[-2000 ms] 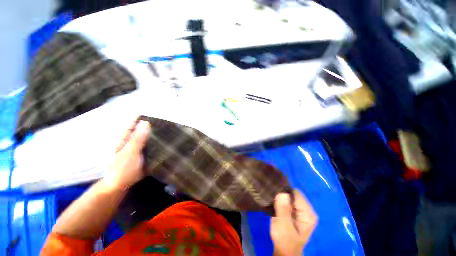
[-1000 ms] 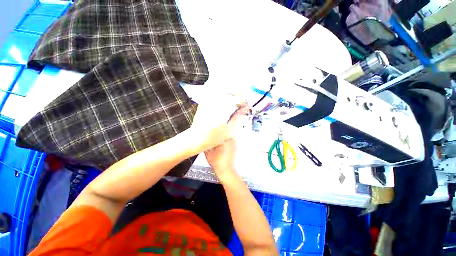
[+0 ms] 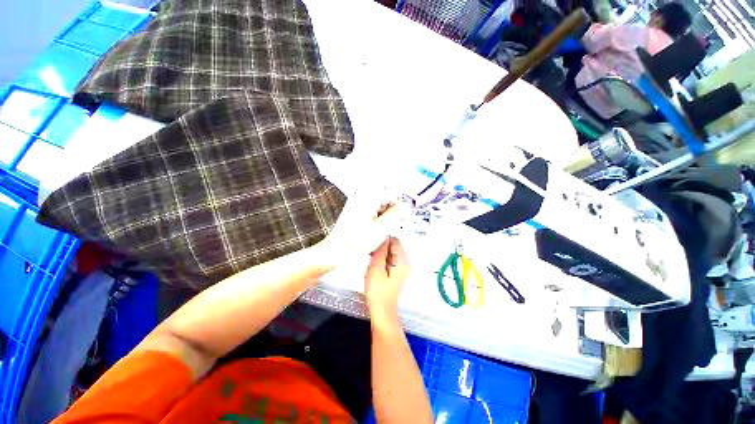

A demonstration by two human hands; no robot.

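Observation:
Brown plaid cloth pieces (image 3: 207,186) lie on the left of the white sewing table, the nearer one reaching under my left forearm. My left hand (image 3: 368,219) is at the needle area of the white sewing machine (image 3: 613,228), washed out by glare. My right hand (image 3: 387,261) is just below it, fingertips drawn together close to the left hand. Whether either hand holds cloth or thread cannot be seen. Scissors (image 3: 460,280) with a green and a yellow loop lie right of my hands, beside a small slim black tool (image 3: 506,283).
The white table (image 3: 406,50) has a rounded far end. Blue crates stand at the left (image 3: 37,273) and under the near edge (image 3: 472,385). A brown-handled rod (image 3: 534,54) rises beyond the machine. A person in pink (image 3: 625,62) sits at the far right.
Two seconds ago both hands held a small plaid piece stretched before me; it is not distinguishable now. Since one second ago, my right hand has come out from behind the left forearm and lies lower.

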